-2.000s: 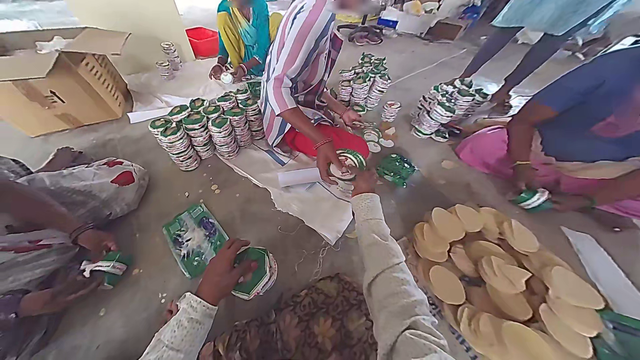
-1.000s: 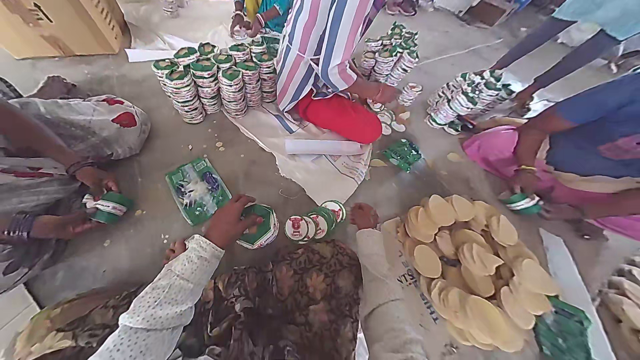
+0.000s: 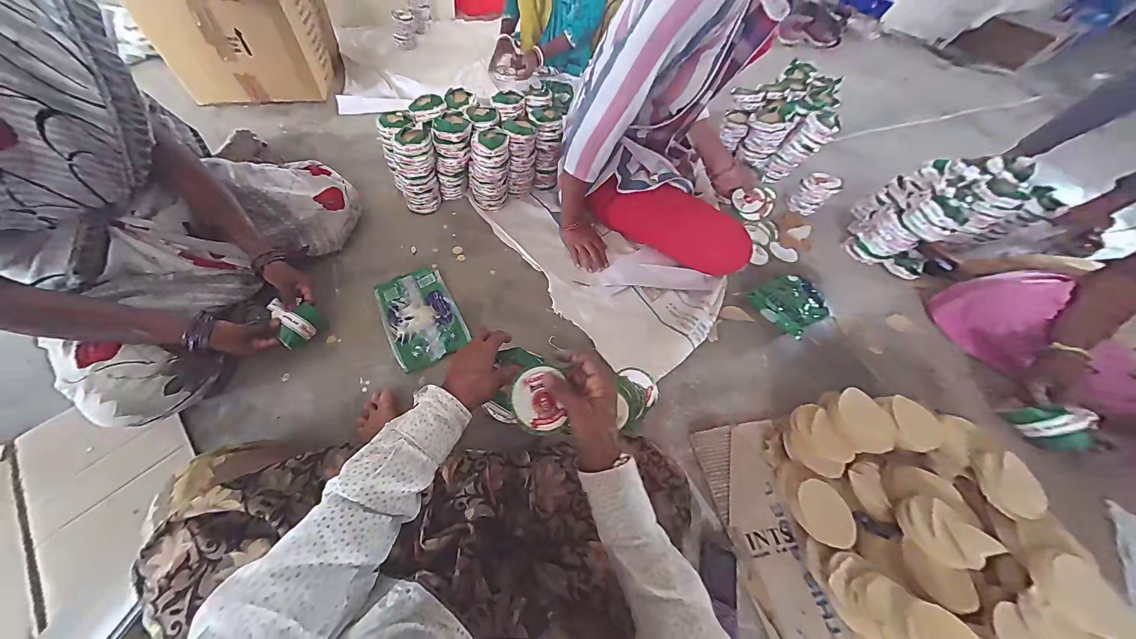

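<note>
My right hand (image 3: 590, 399) grips a round disc with red and white print (image 3: 538, 399), tilted so its face shows. My left hand (image 3: 479, 371) rests at the left edge of a green and white round piece (image 3: 515, 364), partly hidden behind the disc; whether it grips the piece is unclear. Just right of my right hand, more green-rimmed round discs (image 3: 637, 389) lean on the floor. A green printed plastic packet (image 3: 421, 318) lies beyond my left hand. Tan oval discs (image 3: 941, 532) are heaped on cardboard at my right.
Stacks of green and white rounds (image 3: 490, 169) stand ahead, beside a seated co-worker in red (image 3: 674, 226). A co-worker's hands at left hold a green roll (image 3: 297, 324). Another green packet (image 3: 790, 304) and a white sheet (image 3: 621, 293) lie ahead. A carton (image 3: 240, 44) stands far left.
My right hand has moved left from beside the row of printed discs and now holds a disc near my left hand. The co-worker in red has drawn one hand back to the sheet.
</note>
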